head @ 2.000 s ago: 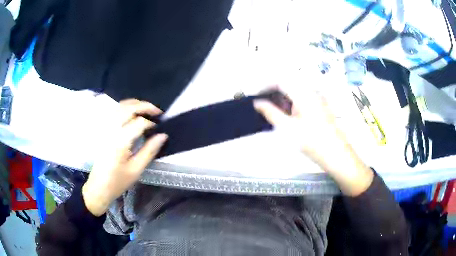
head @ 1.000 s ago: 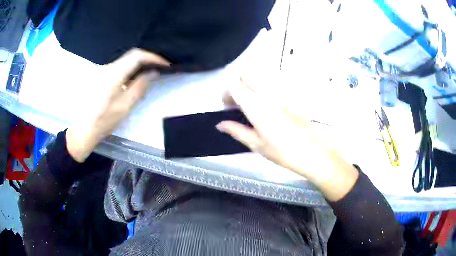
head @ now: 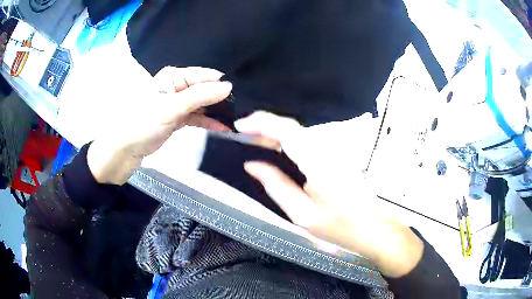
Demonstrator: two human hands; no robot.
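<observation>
A large black fabric panel (head: 274, 52) lies across the upper middle of the table. My left hand (head: 175, 108) pinches the panel's near edge between thumb and fingers. My right hand (head: 297, 169) holds a short black fabric band (head: 230, 160) below the panel, with the thumb on it and fingers at its upper edge. The fingertips of both hands are close together but apart. The band's right end is hidden by my right hand, which is partly blurred and washed out by glare.
The white sewing machine head (head: 490, 105) with a blue stripe stands at right. Yellow-handled snips (head: 465, 228), black shears (head: 494, 251) and a black scrap (head: 516, 260) lie at lower right. A tape measure (head: 233, 225) runs along the table's front edge.
The view has turned, and the panel and machine sit differently in it. My right hand has brought the band closer to my left hand and the panel edge. The band is now tilted.
</observation>
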